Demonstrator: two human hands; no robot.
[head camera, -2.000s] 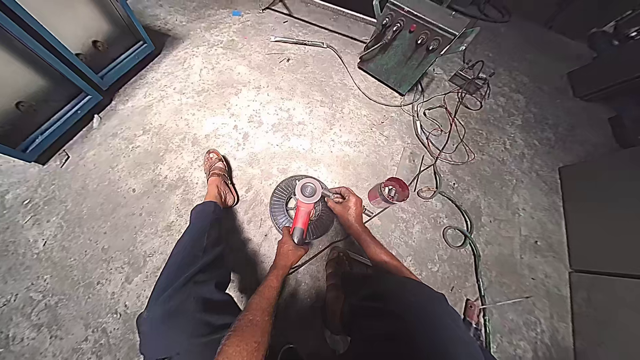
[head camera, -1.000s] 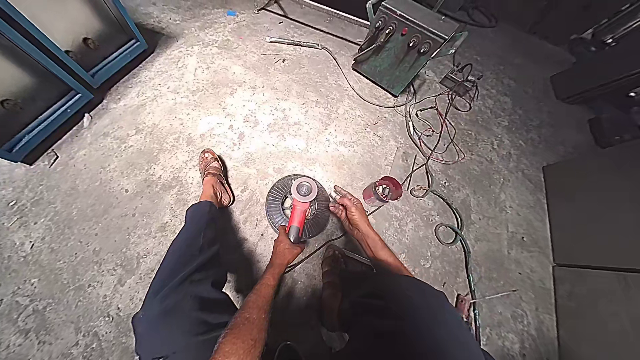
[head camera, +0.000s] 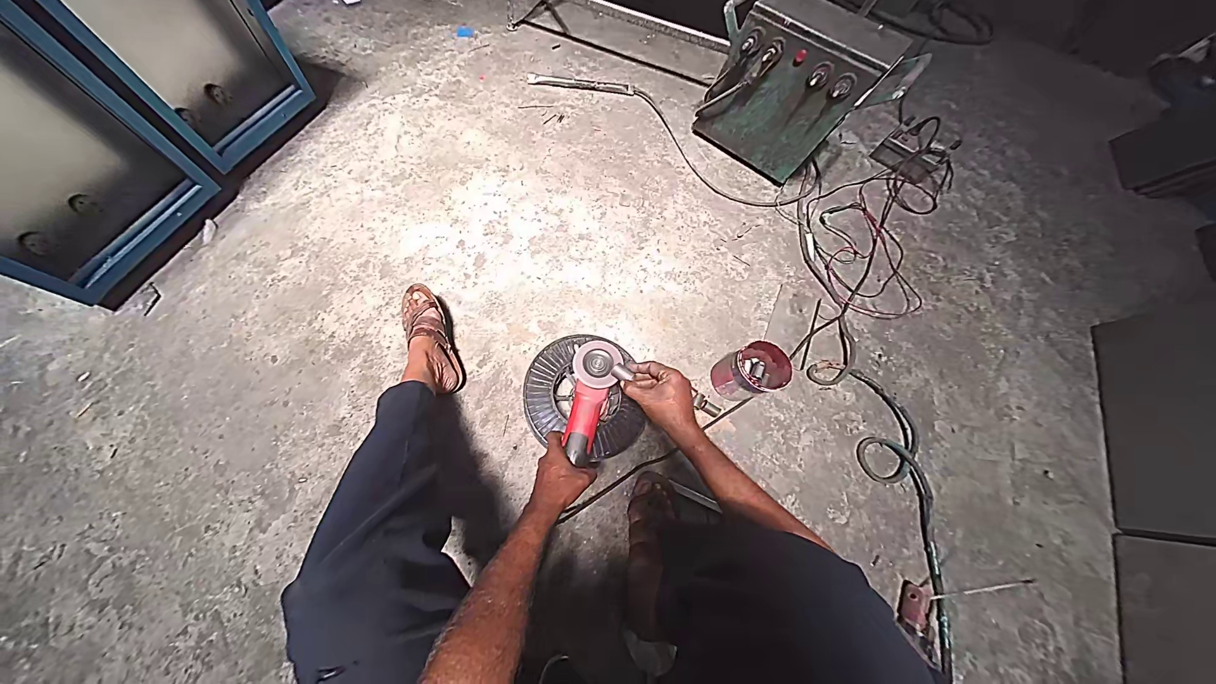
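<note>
A red angle grinder (head camera: 587, 408) with a round disc (head camera: 598, 364) facing up is gripped at its rear end by my left hand (head camera: 562, 477). Beneath it on the floor lies a black, round, ribbed object (head camera: 543, 391) with an open centre. My right hand (head camera: 662, 394) holds a small metal cylindrical piece (head camera: 623, 371) between thumb and fingers, at the right edge of the disc; whether they touch cannot be told. To the right of that hand stands a dark red tin (head camera: 739, 377) with small metal pieces inside. Another metal piece (head camera: 706, 405) lies near my right wrist.
A green welding machine (head camera: 774, 104) stands at the top, with tangled cables (head camera: 860, 256) beside it. An electrode holder (head camera: 581, 85) lies on the concrete floor. Blue-framed panels (head camera: 214, 180) are at upper left, dark sheets (head camera: 1154, 418) at right. My sandalled foot (head camera: 429, 332) is left of the grinder.
My right hand was a little away from the disc one second ago; now it and the small metal piece are at the disc's edge. My left hand still grips the grinder.
</note>
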